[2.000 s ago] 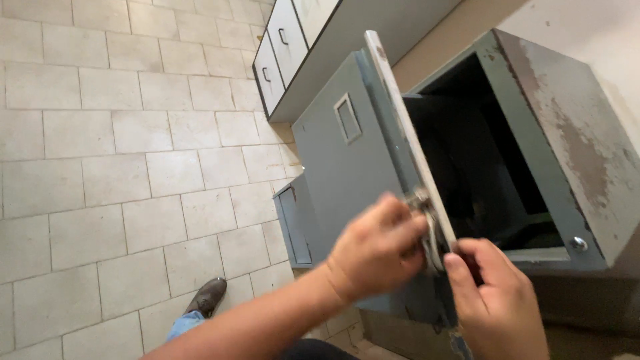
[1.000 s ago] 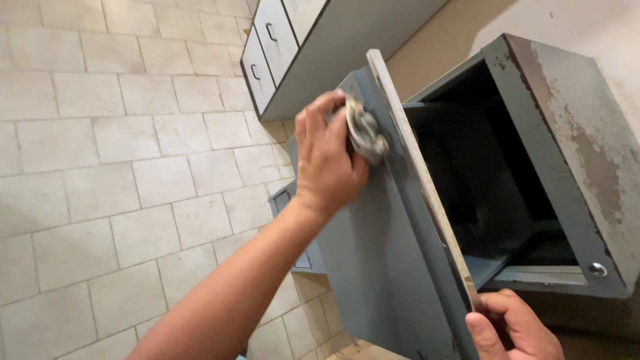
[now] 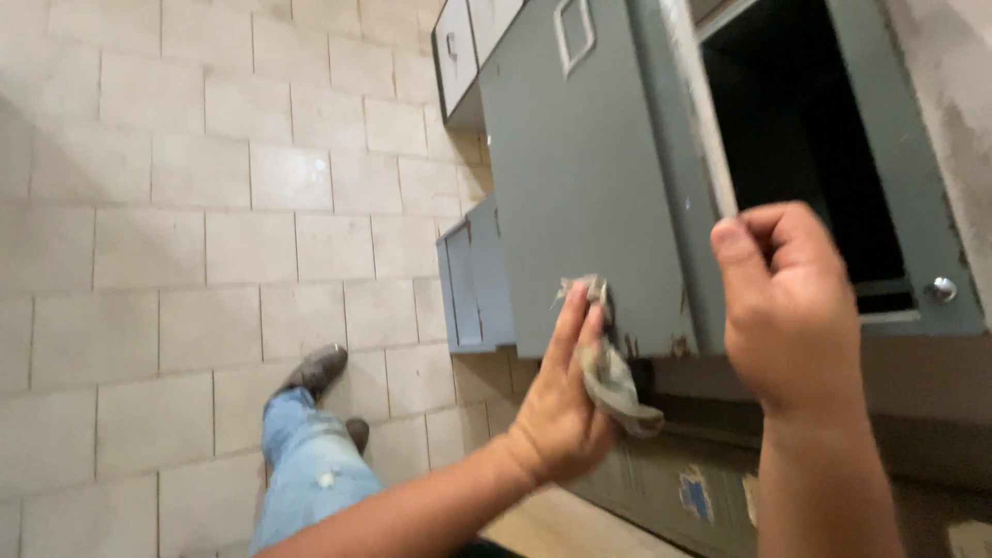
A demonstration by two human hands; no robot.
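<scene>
My left hand (image 3: 566,395) presses a crumpled, dirty rag (image 3: 612,380) against the lower part of a grey metal cabinet door (image 3: 581,186), fingers pointing up. With fingers and thumb, my right hand (image 3: 783,287) grips the pale edge of the opened door (image 3: 701,108). Behind that edge lies the cabinet's dark interior (image 3: 806,147). A round metal lock (image 3: 942,290) sits at the corner of its frame, and a rectangular label holder (image 3: 574,35) is on the door's upper part.
White drawers with dark handles (image 3: 456,54) stand beyond the door. A smaller blue-grey metal piece (image 3: 473,279) is behind it. Pale floor tiles (image 3: 225,248) spread at left, with my jeans and a dark shoe (image 3: 316,370). A worn, chipped green-brown surface (image 3: 659,480) lies below.
My left hand with the rag has moved from the door's upper part down to its lower end. My right hand still holds the door edge. The view has shifted.
</scene>
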